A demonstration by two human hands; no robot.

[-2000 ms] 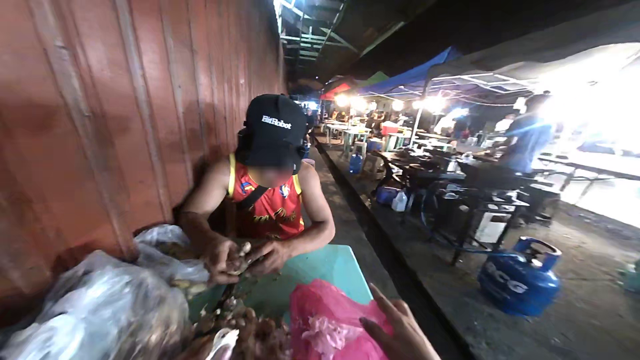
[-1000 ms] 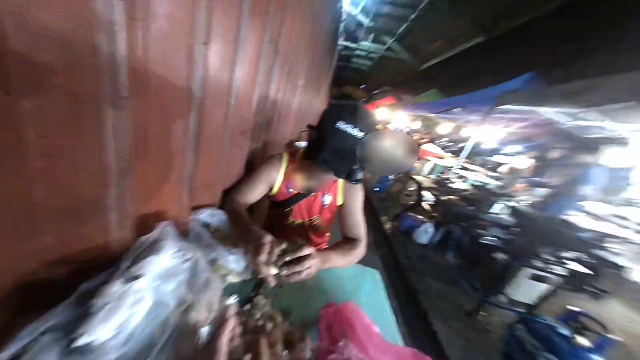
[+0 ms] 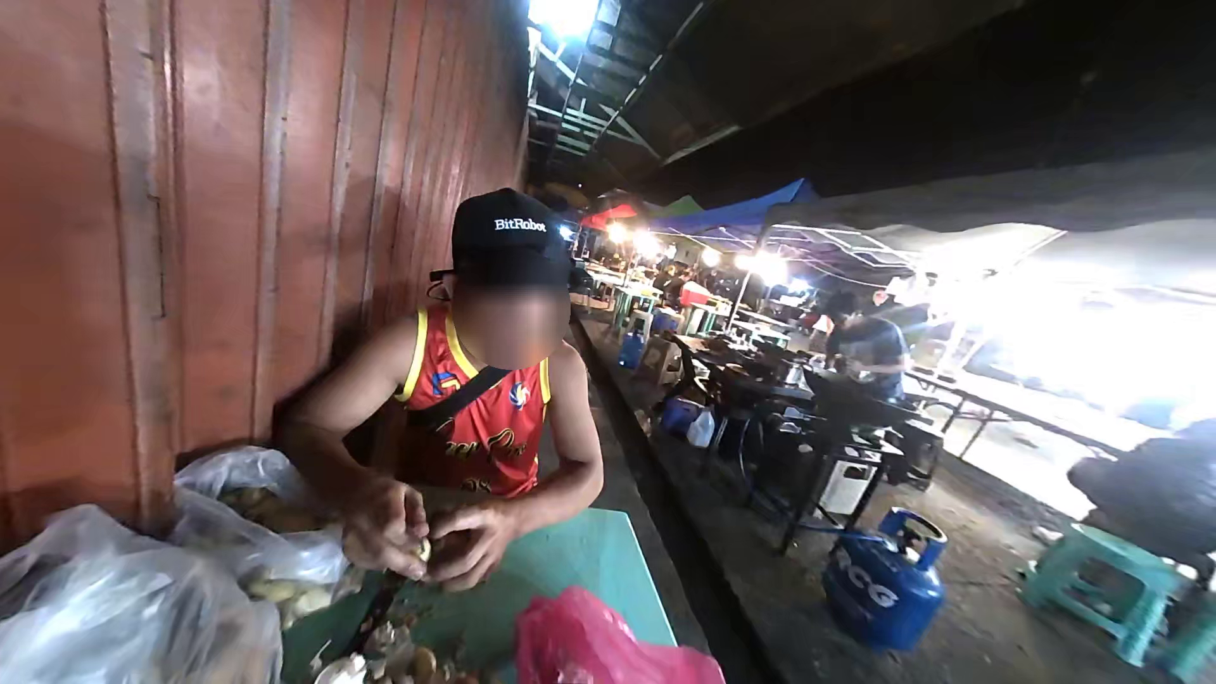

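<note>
Neither of my hands shows in the view now. Across a green table sits a person in a black cap and a red sleeveless jersey. Both hands of that person meet over the table around a small pale piece, too small to name. Below those hands lies a heap of small brown and whitish pieces. A pink plastic bag rests at the near edge. Clear plastic bags fill the left side, one of them holding pale yellowish pieces.
A red corrugated metal wall runs along the left. On the right stand a blue gas cylinder, a green plastic stool and a dark metal stand. Another person is at work behind them, near lit canopies.
My right hand, over the pink bag two seconds ago, is out of view. Fingers near the heap one second ago are gone too. The view has swung and returned.
</note>
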